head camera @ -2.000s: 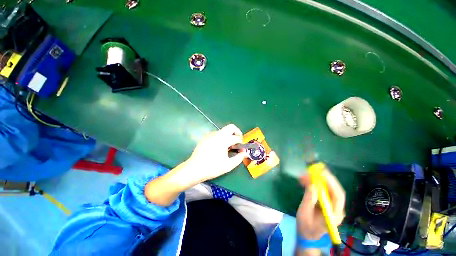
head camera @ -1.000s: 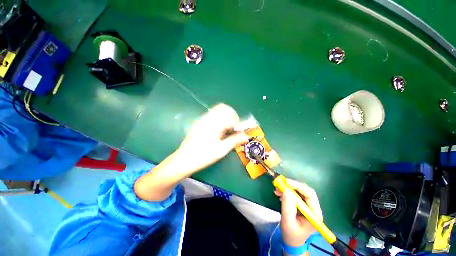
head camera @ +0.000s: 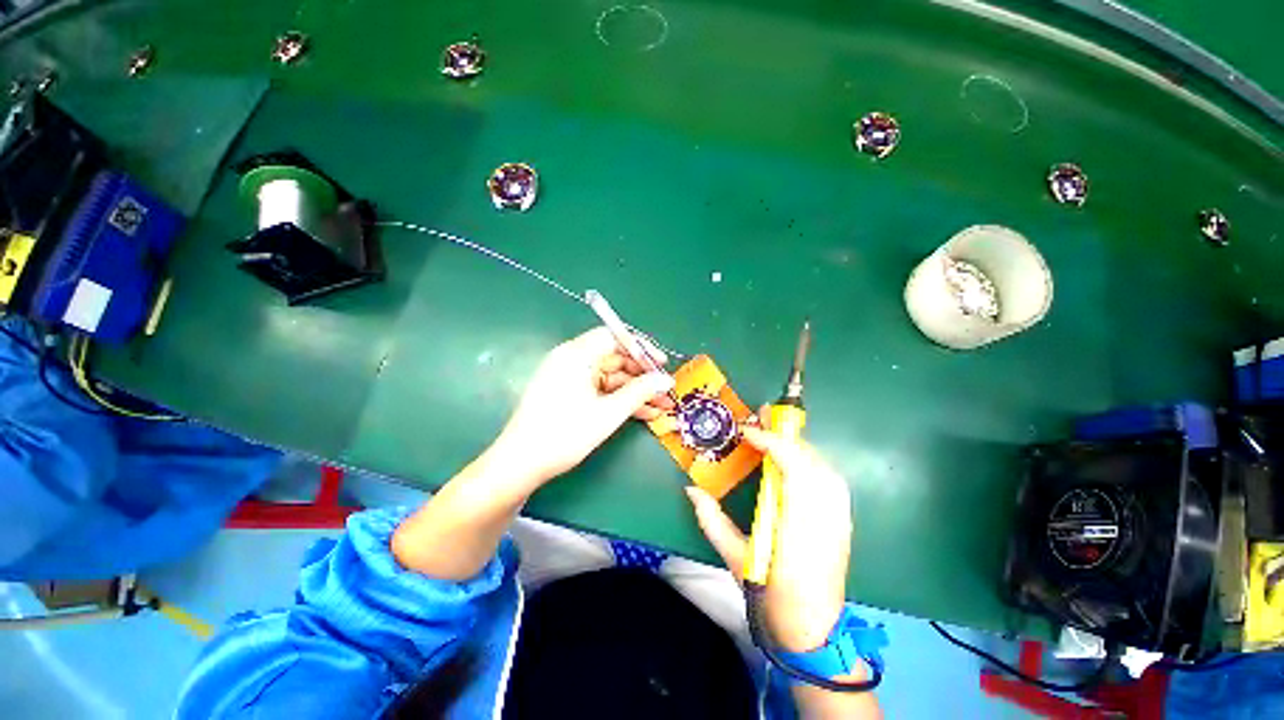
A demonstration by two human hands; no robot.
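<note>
The orange fixture [head camera: 722,476] lies on the green mat with a round stator [head camera: 708,422] in its seat. My left hand [head camera: 570,408] is at the fixture's left side and holds a slim whitish stick [head camera: 620,326], tweezers perhaps, pointing up and left. The solder wire [head camera: 486,251] runs from the spool to beside this stick. My right hand [head camera: 803,528] is at the fixture's right side and holds the yellow soldering iron [head camera: 769,506], its metal tip pointing up, away from the stator. My right fingertips are at the stator's right edge.
The solder spool [head camera: 282,204] stands in a black holder at left. A whitish cup [head camera: 979,288] with silvery wadding stands at right. A black fan [head camera: 1091,535] is at lower right, a blue station [head camera: 106,253] at far left. Loose stators, one being this disc [head camera: 513,186], lie across the back.
The iron's tip has left the stator and now points up; my right fingertips have come to the stator's edge. The stick in my left hand now points up and left.
</note>
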